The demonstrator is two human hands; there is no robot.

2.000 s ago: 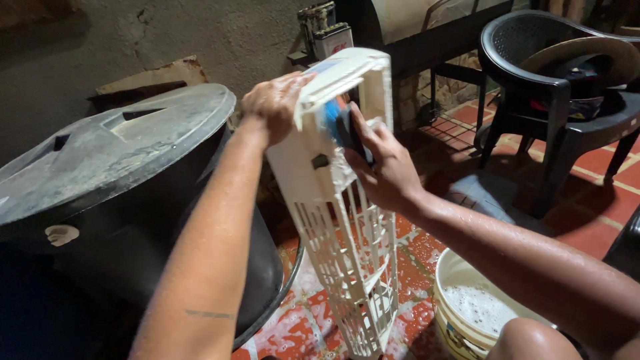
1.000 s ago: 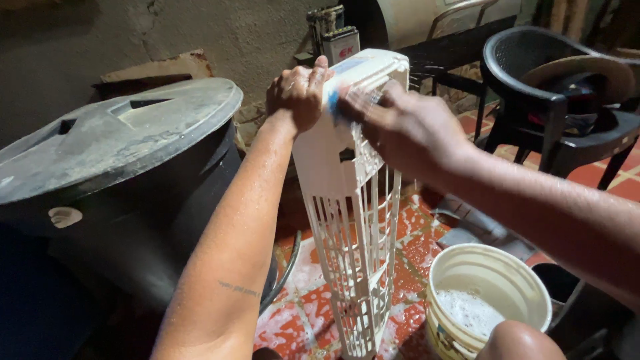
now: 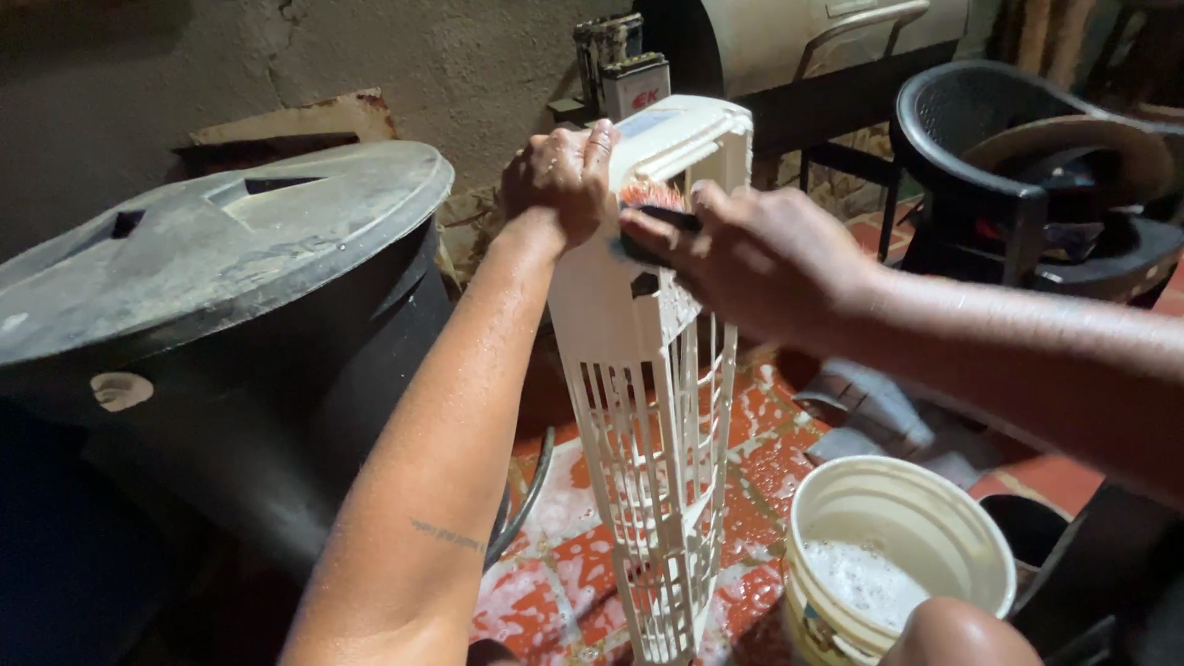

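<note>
A tall white plastic tower-fan housing (image 3: pixel 606 314) with a slatted grille stands upright on the wet tiled floor. My left hand (image 3: pixel 561 180) grips its upper left edge from above. In my right hand (image 3: pixel 763 250) is a scrub brush (image 3: pixel 655 196) with a dark back and orange-red bristles, which touch the housing just below its top. Foam clings to the housing near the brush. My right fingers hide part of the brush, and that hand is slightly blurred.
A cream bucket (image 3: pixel 980 555) of suds stands at the lower right, by my knee. At the left is a large black bin with a grey lid (image 3: pixel 277 231). A black plastic chair (image 3: pixel 1017 185) holding things is at the right. Foam lies on the red tiles (image 3: pixel 555 573); a battery stands behind the housing.
The brush has tilted and its orange-red bristles now show, where blue showed one second ago. My left hand remains at the top of the housing.
</note>
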